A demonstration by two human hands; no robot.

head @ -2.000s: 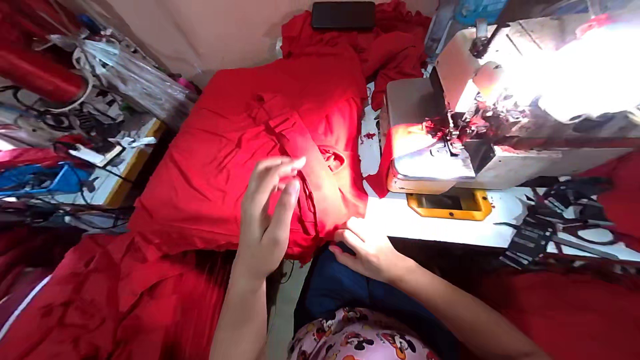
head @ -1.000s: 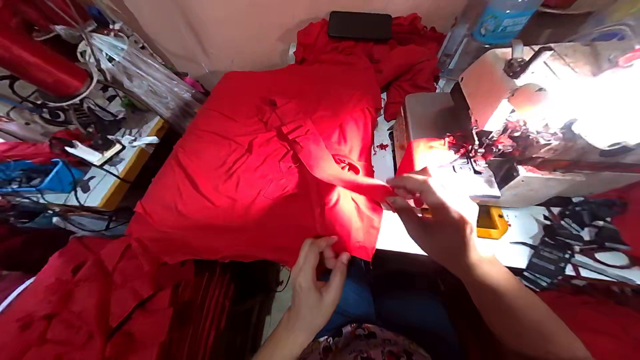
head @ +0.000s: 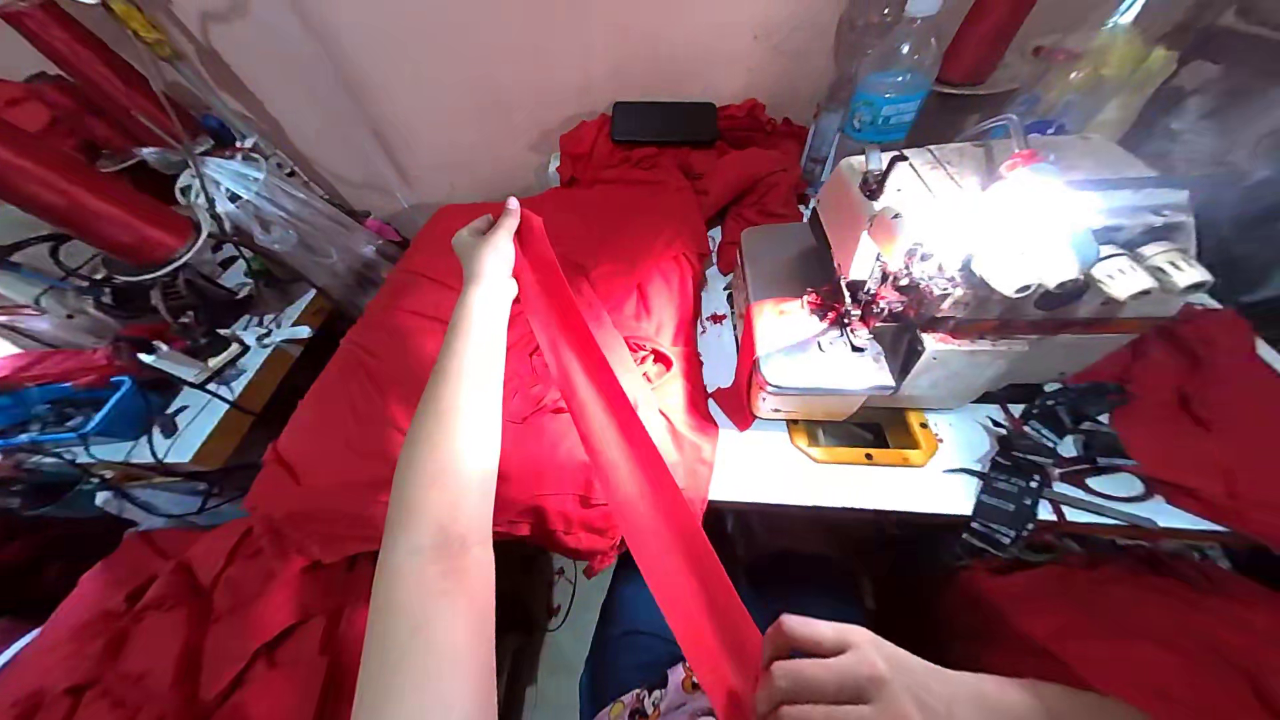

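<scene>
A long red fabric strip (head: 630, 465) stretches diagonally between my two hands. Its far end is pinched in my left hand (head: 490, 245), which is raised over the back part of a pile of red garments (head: 400, 390). My right hand (head: 815, 665) grips the near end low in the view, above my lap. Beneath the strip, the top garment shows a gathered round opening (head: 650, 362). To the right of the pile stands an overlock sewing machine (head: 950, 290), its lamp glaring over the needle area.
A black phone (head: 664, 122) lies on red cloth at the back wall. Near it stands a plastic bottle (head: 888, 95). A yellow-framed object (head: 864, 438) sits at the machine's front, with black labels (head: 1008, 500) and tools to the right. At left are a blue basket (head: 85, 412) and red thread cones.
The red strip, lying on the pile two seconds ago, is now lifted and drawn out. My left hand has moved to its far end; my right hand has come down nearer with the other.
</scene>
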